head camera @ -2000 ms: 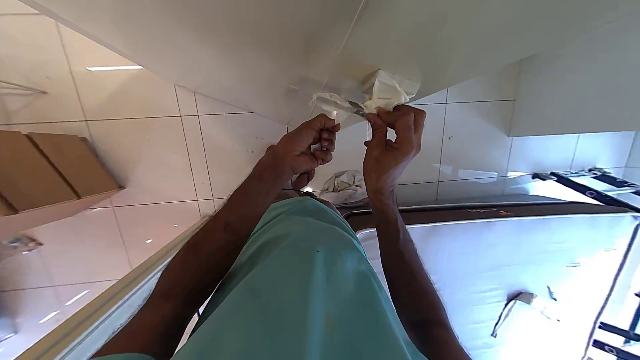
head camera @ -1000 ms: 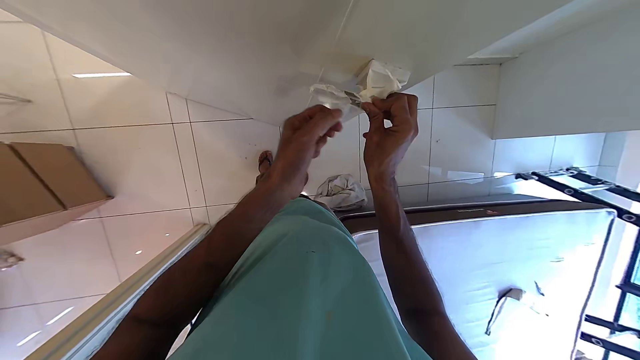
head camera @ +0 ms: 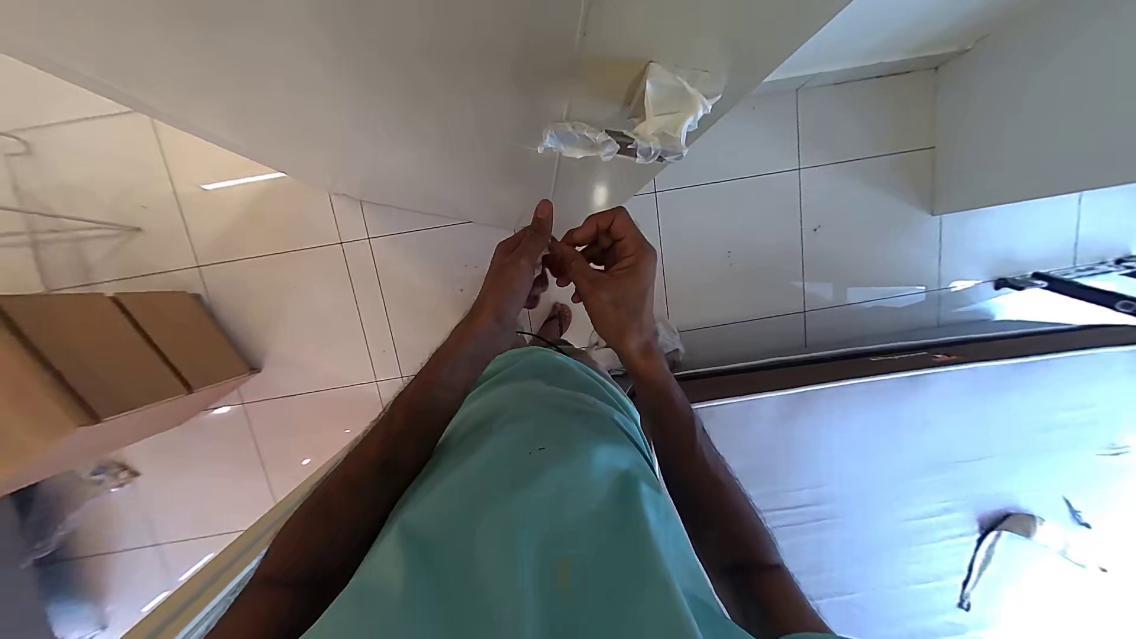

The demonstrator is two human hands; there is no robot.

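Observation:
My left hand [head camera: 519,266] and my right hand [head camera: 614,271] meet in front of my body, below the pale panel [head camera: 399,98]. Thumb and forefinger of the right hand are pinched near the left fingers; whether something small is between them cannot be made out. The left thumb points up, and its other fingers are partly hidden. Above the hands, crumpled whitish plastic film [head camera: 670,106] clings to the panel's surface, with a dark strip [head camera: 621,142] showing between its pieces. Neither hand touches that film.
Brown cardboard boxes [head camera: 124,355] stand at the left on the tiled floor [head camera: 275,302]. A mattress [head camera: 887,461] with a dark border lies at the right, a strap-like piece [head camera: 985,550] on it. Behind my right wrist is a crumpled cloth or bag [head camera: 667,342]. Black metal bars [head camera: 1083,288] show at the far right.
Both hands have come away from the plastic film, back toward my body, and are now together. The film stays on the panel.

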